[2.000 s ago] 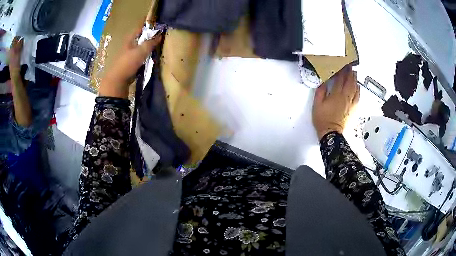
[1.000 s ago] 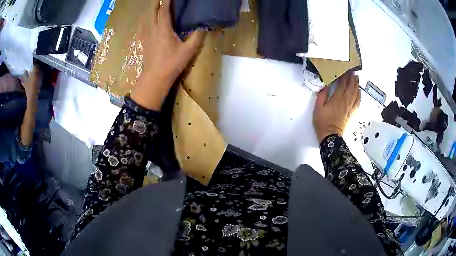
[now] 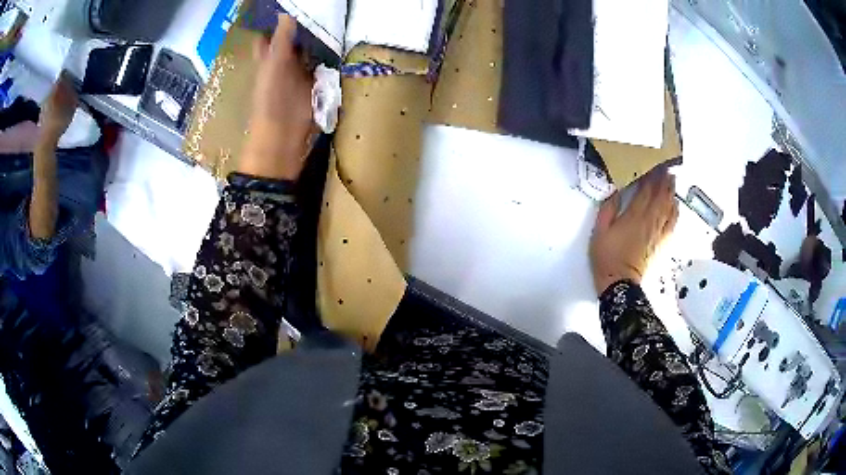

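My left hand (image 3: 281, 111) is blurred at the upper left, over a brown board (image 3: 220, 116). A crumpled white piece (image 3: 326, 98) is at its right side; whether I grip it is unclear. Tan dotted paper patterns (image 3: 376, 139) run from the top to my lap, one curved end over the table edge. A white piece (image 3: 394, 20) and a blue-grey patterned strip (image 3: 369, 70) lie on them. Dark panels (image 3: 545, 70) and a white sheet (image 3: 628, 74) lie further right. My right hand (image 3: 635, 232) rests flat near the pattern corner (image 3: 640, 165), holding nothing visible.
The white sewing machine head (image 3: 756, 334) with a blue stripe is at the lower right. Dark maroon scraps (image 3: 768, 190) lie behind it. A black phone-like rectangle (image 3: 117, 68) is on the left side table. Another person's arm (image 3: 44, 176) shows at the far left.
The dark folded cloth at top centre no longer covers the patterns; a white piece and patterned strip show there. My left hand first moved right over the patterns, then slightly back. My right hand stays nearly in place.
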